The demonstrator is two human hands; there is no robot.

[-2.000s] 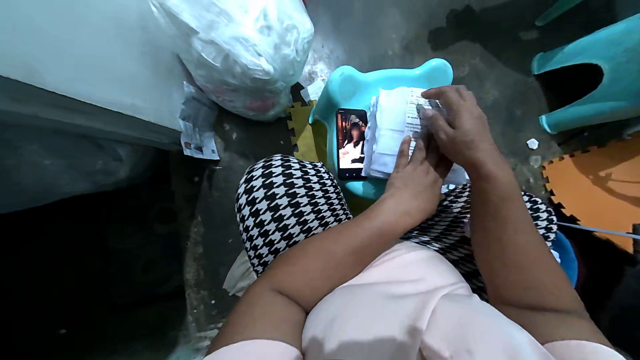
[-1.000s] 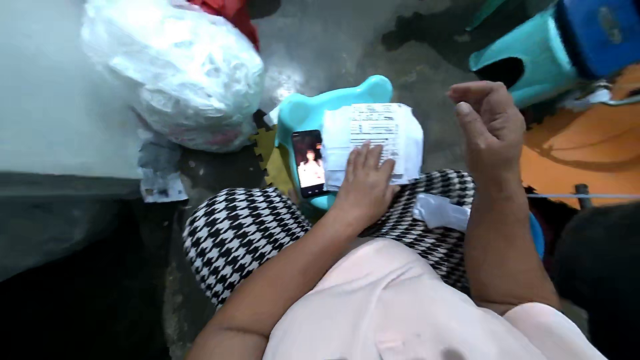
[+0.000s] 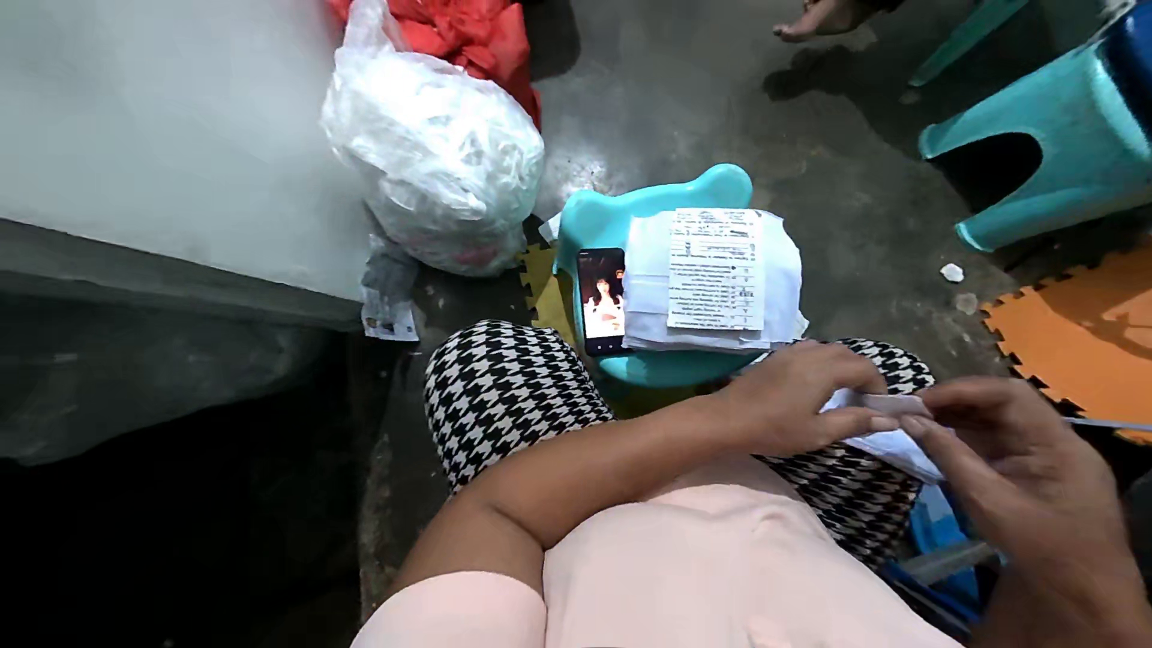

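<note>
Over the thigh in houndstooth cloth, my left hand point(image 3: 801, 396) and my right hand point(image 3: 1017, 450) meet at a piece of folded white paper point(image 3: 900, 450), which both pinch between thumb and fingers. Part of this paper is hidden by the fingers. In front of my knees, a stack of white papers point(image 3: 783, 279) lies on a turquoise plastic stool point(image 3: 612, 211); its top sheet point(image 3: 717, 270) is narrower and bears print and handwriting. A smartphone point(image 3: 601, 301) with its screen lit lies beside the stack's left edge.
A full translucent plastic bag point(image 3: 441, 153) stands left, with red cloth or plastic point(image 3: 477, 36) behind it. Another turquoise stool point(image 3: 1062, 135) is at the right, near an orange foam mat point(image 3: 1089, 324). Another person's foot point(image 3: 823, 18) shows at the top. Something blue point(image 3: 940, 531) lies beside my right thigh.
My left hand has left the paper stack and moved right to the folded paper. My right hand, raised and empty one second ago, has come down and holds that paper too.
</note>
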